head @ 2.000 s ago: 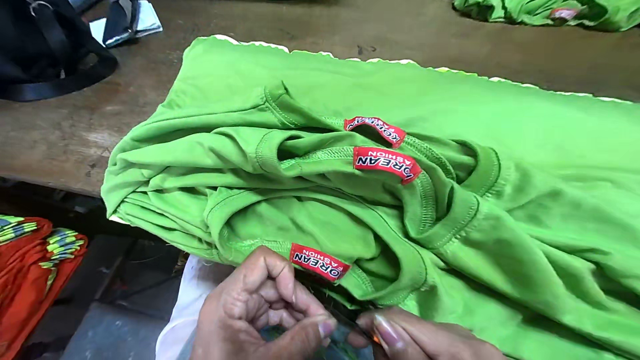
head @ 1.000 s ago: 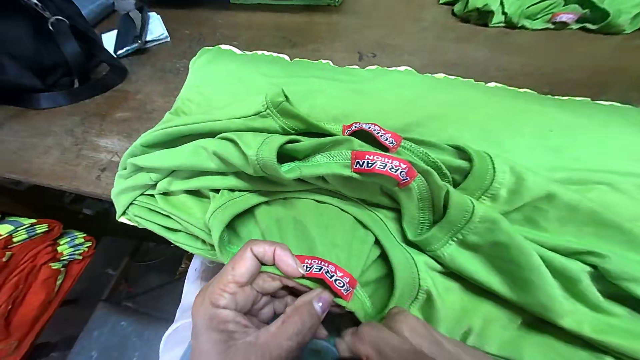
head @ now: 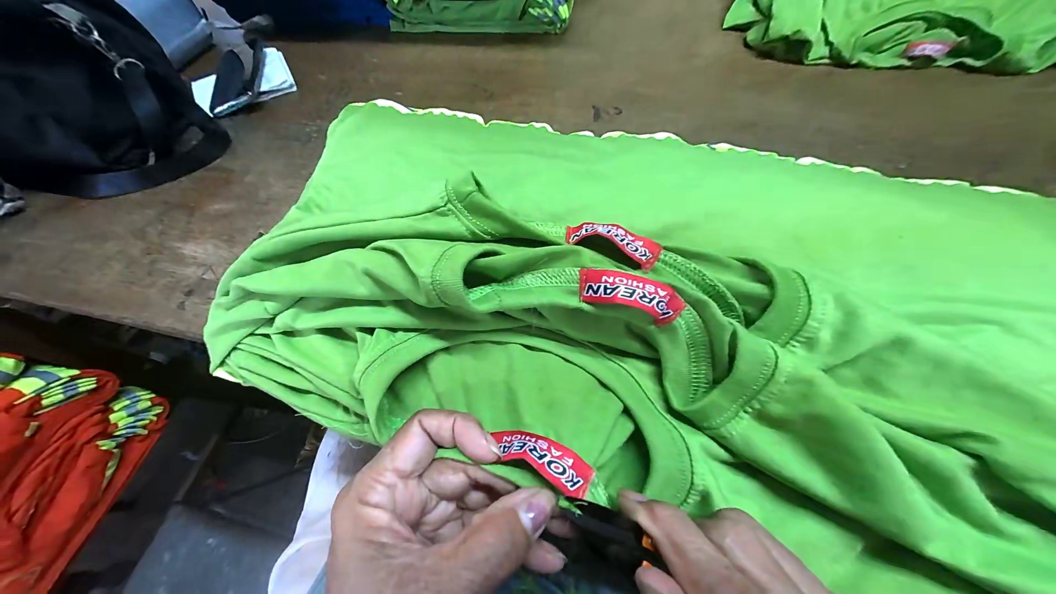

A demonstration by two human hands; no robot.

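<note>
Several green knit shirts (head: 511,371) lie overlapping with their round necklines facing me, each neckline bearing a red neck label. My left hand (head: 450,503) pinches the neckline edge of the nearest shirt beside its red label (head: 544,462). At the lower right of that label, my right hand (head: 709,544) grips a small black cutting tool (head: 606,528) with an orange part. The tool's tip touches or almost touches the neckline edge. Its exact kind is partly hidden by my fingers.
A black bag (head: 99,99) and folded paper (head: 276,74) lie at the table's upper left. Green garments (head: 924,37) rest at the back. Orange garments with patterned trim (head: 66,470) hang or lie low on the left, below the wooden table edge (head: 99,309).
Both hands stay at the nearest neckline. The black tool, hidden one second ago, shows again at the edge by the label. The view has shifted slightly.
</note>
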